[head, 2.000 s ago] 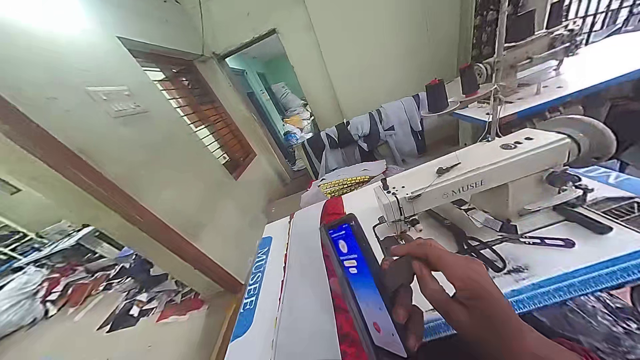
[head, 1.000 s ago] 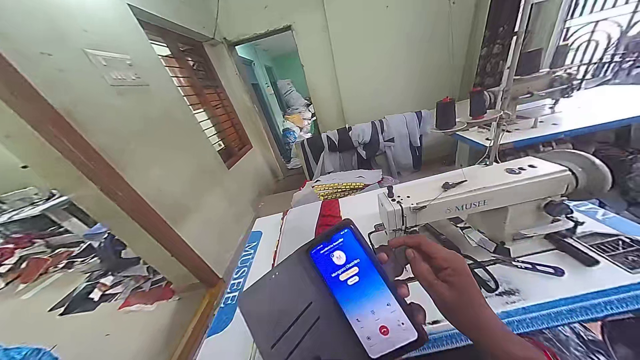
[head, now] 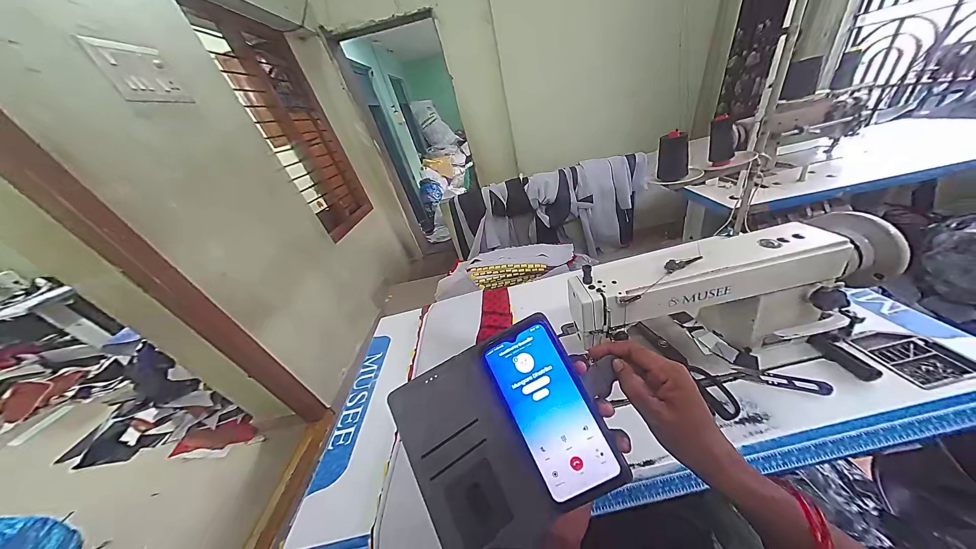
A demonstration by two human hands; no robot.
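Note:
A smartphone (head: pixel 553 412) with its screen lit, showing a blue call display, lies in an opened dark wallet case (head: pixel 457 450), whose cover spreads to the left. My left hand (head: pixel 610 419) holds phone and case from beneath; its fingertips show along the phone's right edge, the palm is hidden. Close to that edge, my right hand (head: pixel 656 381) has its thumb and index finger on a small dark flap (head: pixel 602 376). Behind the hands stands a white sewing machine (head: pixel 709 293). Black-handled scissors (head: pixel 755 381) lie on its table, right of my right hand.
A red fabric strip (head: pixel 496 313) lies on the white sewing table (head: pixel 358 457) behind the phone. Thread cones (head: pixel 673 156) stand behind the machine, near a second sewing table (head: pixel 877 164). Grey and black cloth pieces (head: pixel 549 198) hang beyond. Fabric scraps (head: pixel 130 419) cover floor at left.
The phone has turned from a steep slant to face the camera more, and its case cover has come into view on the left. My right hand stays beside the phone's right edge.

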